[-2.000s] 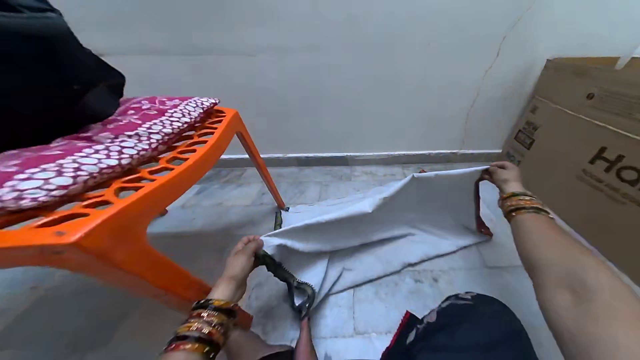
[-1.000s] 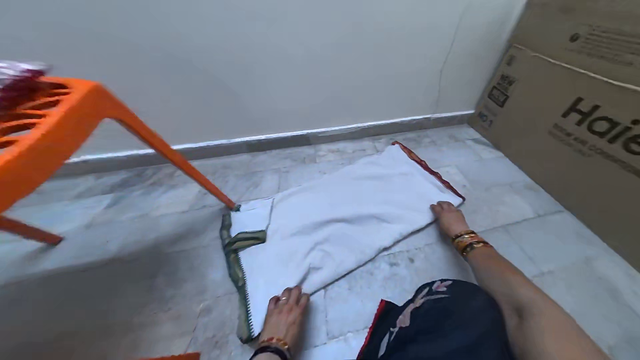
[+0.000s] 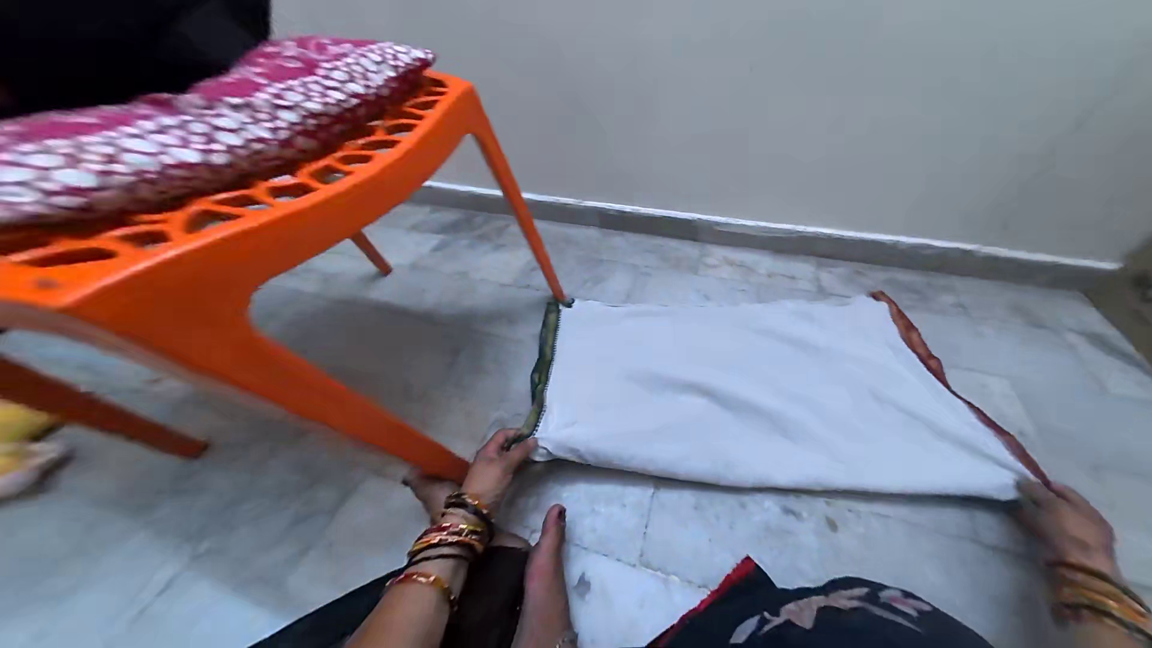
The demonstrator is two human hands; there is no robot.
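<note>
A white cloth (image 3: pixel 738 387) lies spread almost flat on the marble-tiled floor, with a dark green patterned edge at its left end and a rust-red edge at its right end. My left hand (image 3: pixel 499 463) pinches its near left corner, beside the green edge. The near right corner is gripped by my right hand (image 3: pixel 1071 526), which is slightly blurred. Both wrists wear bangles. The cloth's far left corner touches the foot of an orange plastic chair's leg.
The orange plastic chair (image 3: pixel 297 252) stands at the left, bearing a magenta-and-white patterned cushion (image 3: pixel 243 117). A wall with a skirting (image 3: pixel 765 236) runs behind the cloth. My bare feet (image 3: pixel 547 567) are near the cloth's front edge.
The cloth, raised and sagging two seconds ago, now lies flatter. Its folded green end has been straightened, and my hands have moved out to its near corners. The view has swung left.
</note>
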